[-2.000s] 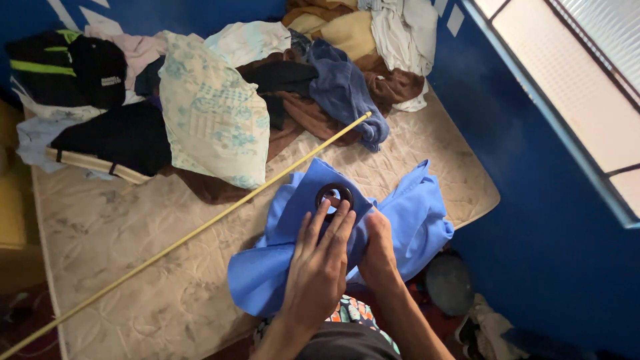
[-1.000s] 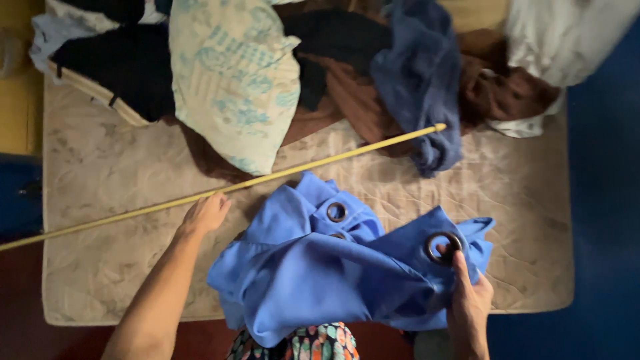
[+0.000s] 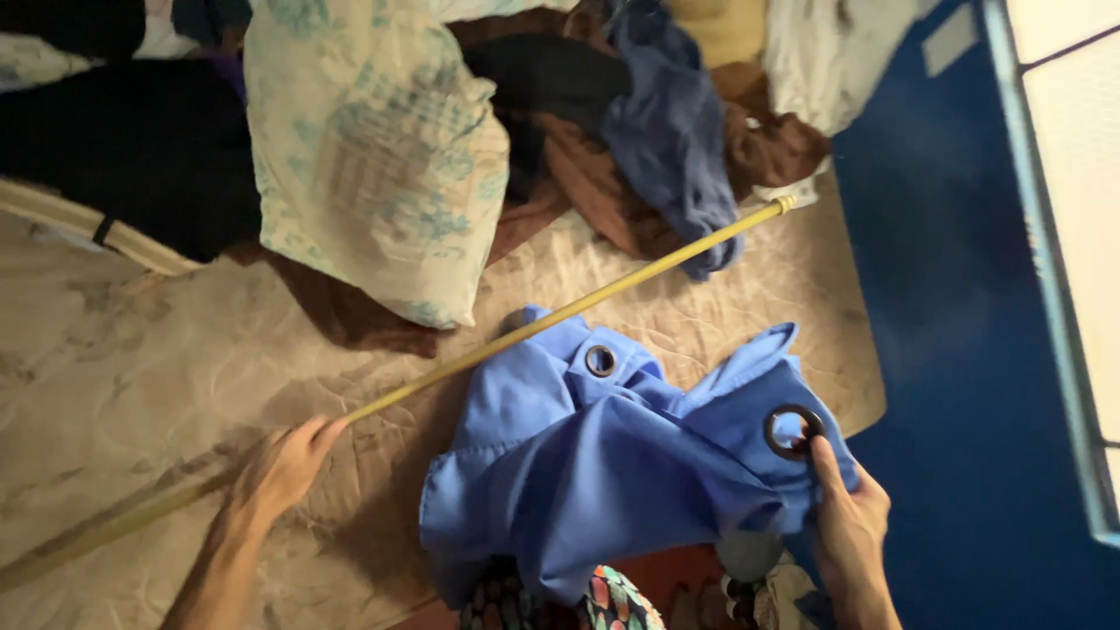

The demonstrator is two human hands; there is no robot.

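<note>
A long yellow curtain rod (image 3: 577,306) slants across the view, its ringed tip at the upper right over the mattress. My left hand (image 3: 289,459) is closed around the rod at the lower left. In my right hand (image 3: 849,507), at the lower right, is the edge of a blue grommet curtain (image 3: 577,472), the thumb by a dark ring (image 3: 794,431). A second dark ring (image 3: 600,360) shows in the bunched cloth further left. The rod passes over the cloth's upper left corner; whether they touch I cannot tell.
The bare patterned mattress (image 3: 140,350) lies beneath. A floral pillow (image 3: 376,166), a dark blue garment (image 3: 674,131), brown cloth (image 3: 350,306) and black clothing (image 3: 131,149) are heaped along its far side. A blue wall (image 3: 936,289) with a window (image 3: 1067,175) stands at the right.
Two seconds ago both my hands were on the curtain and the rod lay on the bed. My left hand has since taken hold of the rod; its tip now appears raised.
</note>
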